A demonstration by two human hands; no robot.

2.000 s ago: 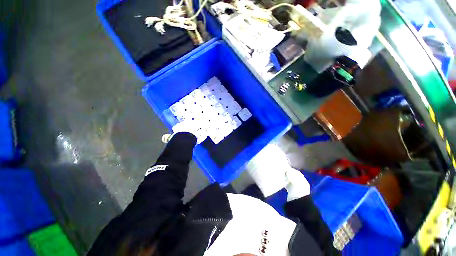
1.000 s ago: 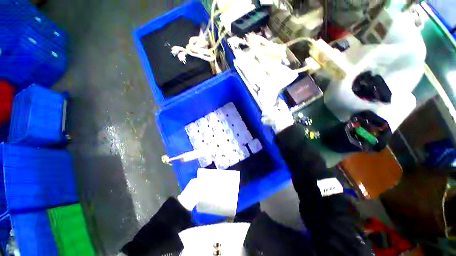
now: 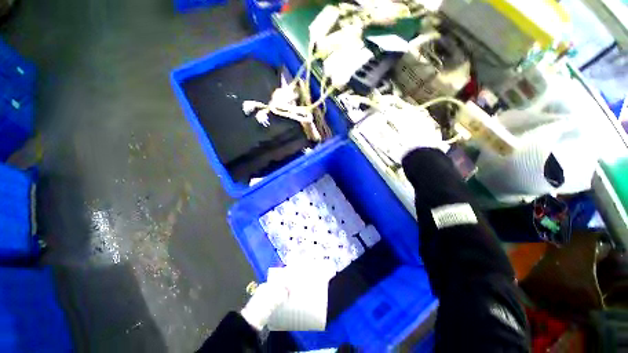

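My left hand (image 3: 267,303), in a white glove, holds a flat white sheet (image 3: 300,300) over the near left edge of a blue tote (image 3: 242,238). Inside the tote, small white blocks (image 3: 310,222) lie packed in rows on a black liner (image 3: 354,283). My right hand (image 3: 421,140), in a white glove, is over the bench among white items. Its fingers blend with them, so I cannot tell whether it grips anything.
A second blue tote (image 3: 201,124) with a black liner and hanging cream cords (image 3: 282,103) adjoins the first. A cream power strip (image 3: 487,128) and a black socket block (image 3: 372,72) lie on the cluttered bench. Blue totes (image 3: 17,214) stand at the left.
My right arm has reached further over the bench since one second ago; two seconds ago it was low, by the sheet. The sheet is now in my left hand, over the tote edge.
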